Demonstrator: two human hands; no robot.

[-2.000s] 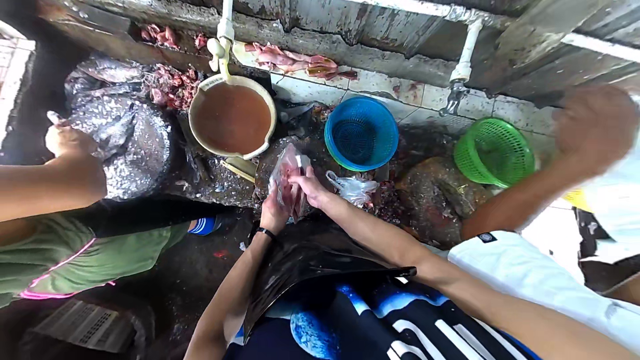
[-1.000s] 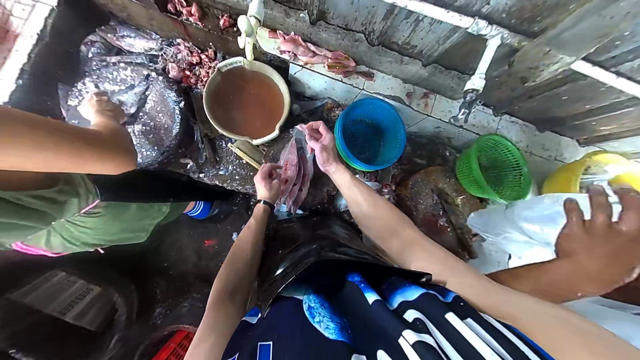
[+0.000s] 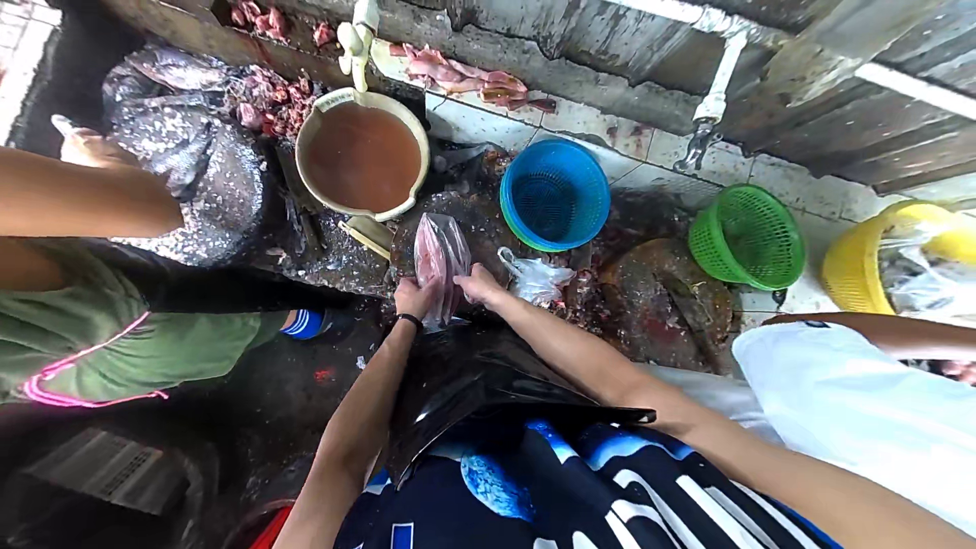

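Both my hands grip a clear plastic bag with pinkish fish or meat inside, held over a dark chopping block just before me. My left hand has the lower left side of the bag. On its right side, my right hand pinches the plastic. To the right of that hand lies a crumpled white plastic bag. A blue plastic basket, nested in a green one, stands behind it. Beyond the chopping block at the left is a cream basin of brownish-red water.
At the left, a co-worker's hand is by scale-covered fish. A green basket and a yellow basket stand right, near another person in white. A round wooden block lies between. Taps hang over the tiled ledge.
My hands have drawn closer together on the bag since one second ago, when the right was higher. The co-worker's hand at the right has moved away from the yellow basket.
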